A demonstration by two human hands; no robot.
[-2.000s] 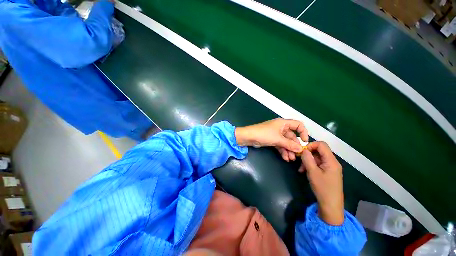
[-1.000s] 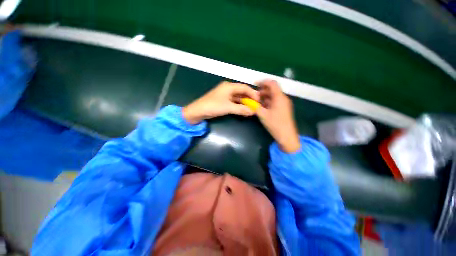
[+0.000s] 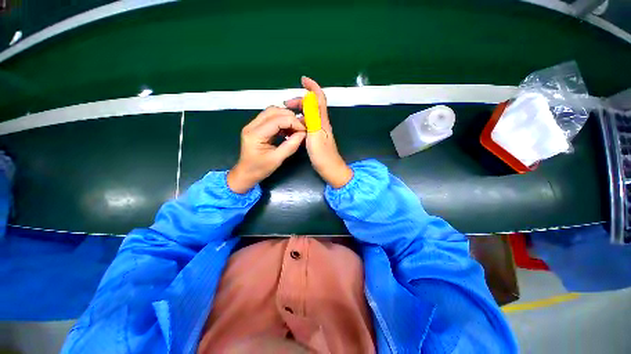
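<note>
A bright yellow finger cot [image 3: 312, 113] covers a finger of my right hand, which is held upright over the bench near the belt's white rail. My right hand [image 3: 320, 131] has its fingers extended and holds nothing. My left hand [image 3: 268, 144] pinches the lower edge of the yellow cot between thumb and fingertips, at the base of the covered finger. Both hands are otherwise bare. Some right-hand fingers are partly hidden behind the cot.
A whitish bottle [image 3: 423, 131] stands right of my hands. Beyond it, a dark bin with a red-orange rim [image 3: 507, 153] holds white wipes [image 3: 531, 129] in a clear bag [image 3: 571, 93]. A grey parts tray [image 3: 615, 173] is at the far right. The green belt [image 3: 228, 48] runs behind a white rail.
The yellow piece was small and held between both hands; it now lies stretched along a right finger. My view has turned right, bringing the bottle, bin and tray further in.
</note>
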